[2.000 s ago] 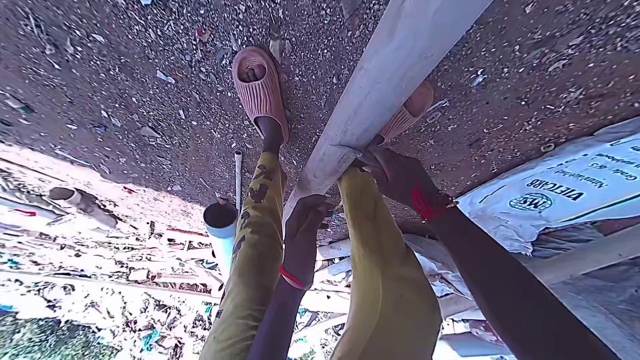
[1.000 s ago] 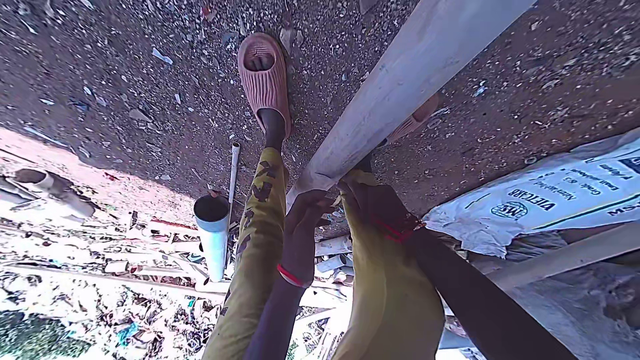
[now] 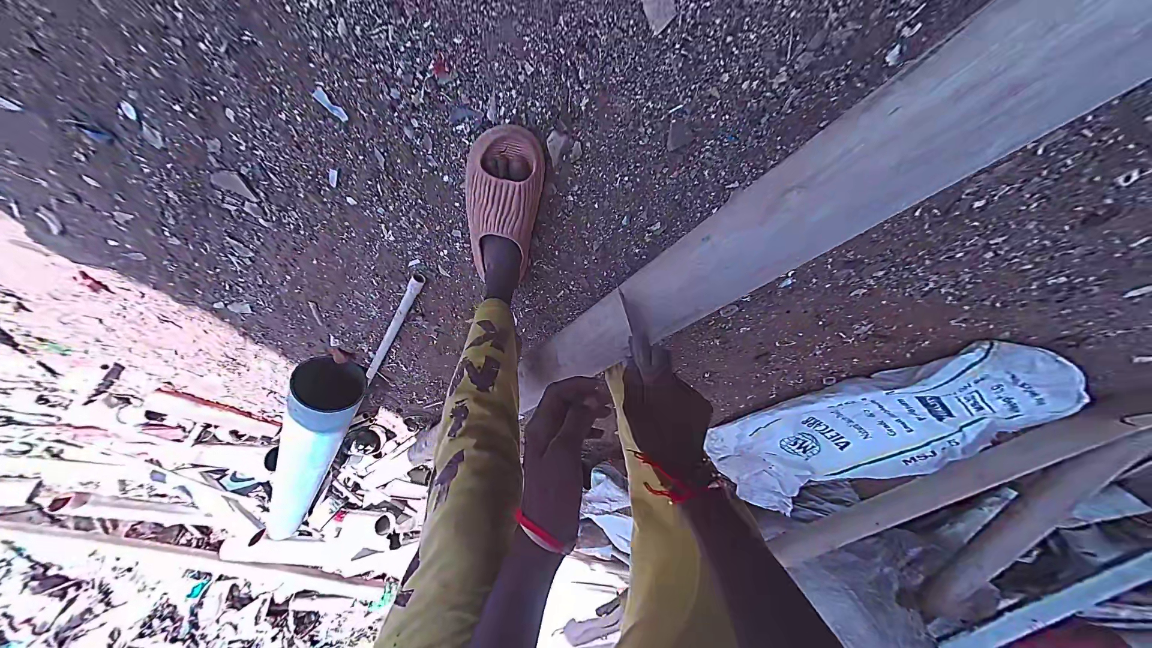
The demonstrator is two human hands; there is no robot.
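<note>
A long grey plastic pipe (image 3: 774,207) slants from the upper right down between the legs. My right hand (image 3: 666,414), with red thread at its wrist, grips a tool with a thin blade (image 3: 626,315), probably a knife. That blade lies across the pipe's surface, its tip pointing up. My left hand (image 3: 560,427), with a red band at its wrist, is beside the pipe's lower edge, fingers curled and close to the right hand. Whether it pinches anything is unclear. Yellow patterned trousers (image 3: 481,432) cover the legs on both sides; the pipe's lower end is hidden.
One pink slipper (image 3: 504,202) stands on gritty ground. A white pipe (image 3: 310,450) with a dark open end and a thin white tube (image 3: 396,328) are at the left, beside scattered pipe pieces. A printed white sack (image 3: 900,423) and a beige pipe (image 3: 954,481) lie at the right.
My two hands were together at the pipe's edge one second ago; now the right is slightly apart, its blade showing across the pipe. The slipper beyond the pipe no longer shows.
</note>
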